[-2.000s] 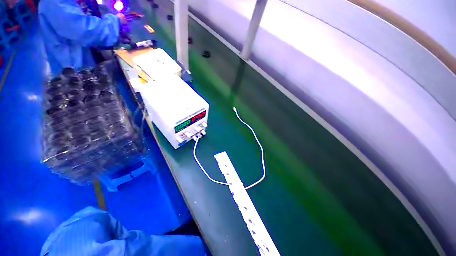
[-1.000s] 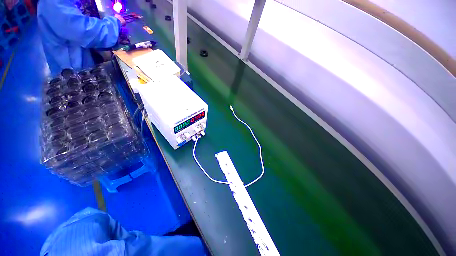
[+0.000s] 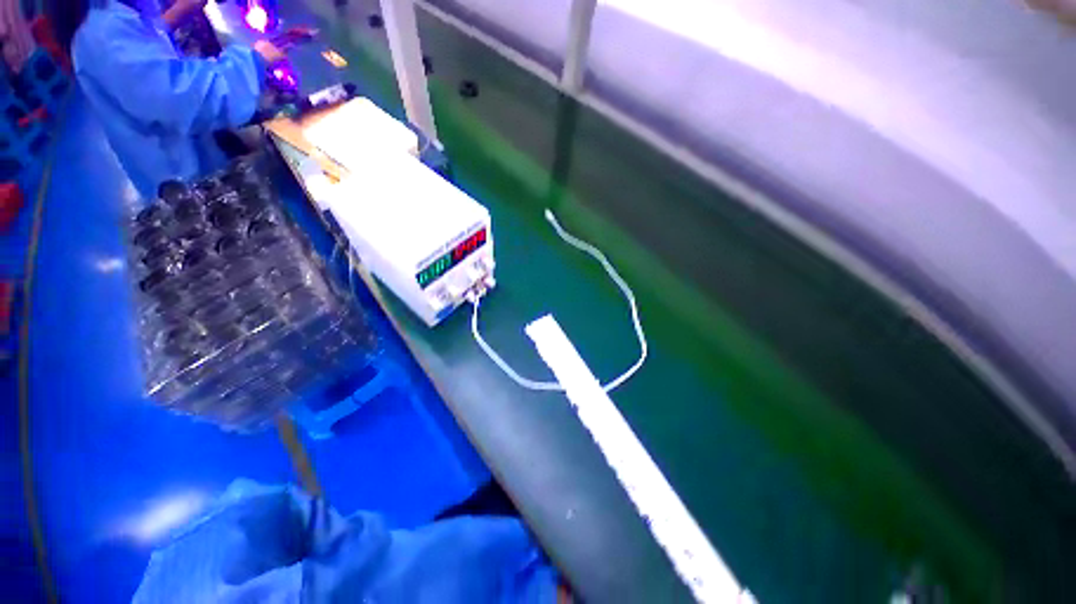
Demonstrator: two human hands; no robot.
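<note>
A white bench DC power supply (image 3: 395, 224) with green and red digits stands on the left part of the bench. A thin white test lead (image 3: 638, 319) runs from its front, meets a long white label strip (image 3: 631, 454) and curves back to a free tip on the belt. The strip has small dark marks and runs down to the bottom edge. My left sleeve shows at the bottom left, but no left hand can be made out. My right hand is not in view.
Stacked clear blister trays (image 3: 236, 295) stand beside the bench at left, on a blue stool. A flat cream pad (image 3: 366, 136) lies behind the supply. A person in a blue smock (image 3: 165, 89) works at the far left. Pale posts (image 3: 409, 71) and a raised panel line the belt.
The view has shifted, so the supply, lead and strip sit higher in the picture. My left sleeve has moved right. A small blurred thing now shows at the bottom right edge.
</note>
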